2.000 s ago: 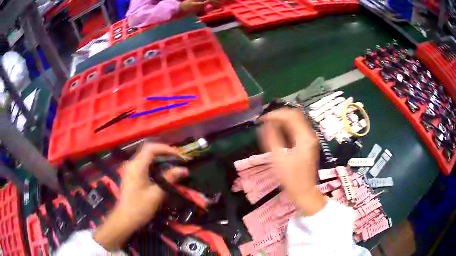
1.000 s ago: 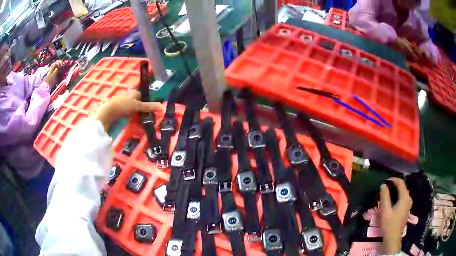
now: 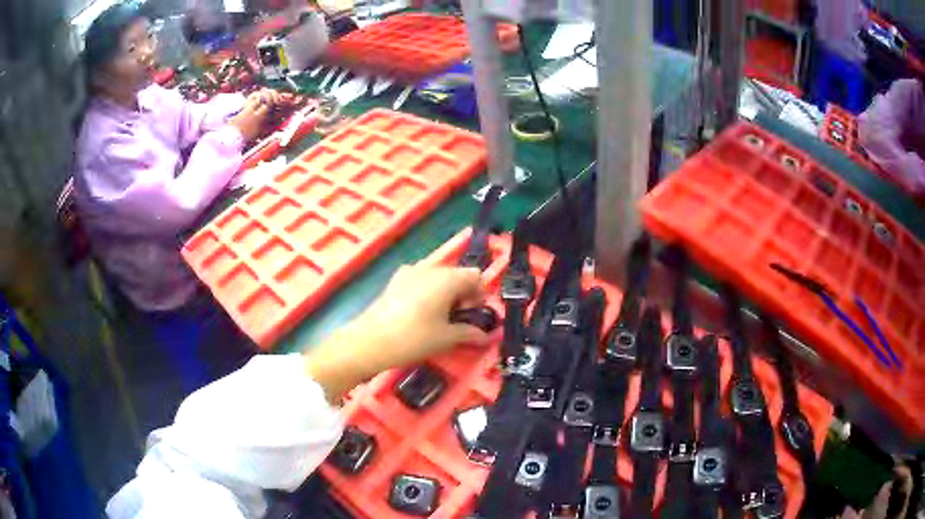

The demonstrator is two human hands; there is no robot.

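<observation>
My left hand (image 3: 416,314) is over the upper left part of the near red tray (image 3: 380,400). Its fingers are closed around a small dark watch case (image 3: 474,318). Strapped smartwatches (image 3: 647,431) lie in overlapping rows over the tray, black straps running up and down, silvery sensors up. Bare watch cases (image 3: 415,494) sit in the tray's left pockets, and another bare case (image 3: 421,386) sits just below my hand. My right hand is not in view.
An empty red pocket tray (image 3: 335,218) lies at the upper left. A grey post (image 3: 623,132) stands behind the watches. A raised red tray (image 3: 801,243) at the right holds dark tweezers (image 3: 798,278) and blue sticks (image 3: 862,329). A person in pink (image 3: 152,182) sits at the left.
The view has swung left, away from the pink straps, and my right hand has left the picture. My left hand has moved from the tray's upper edge down to a watch case and taken hold of it.
</observation>
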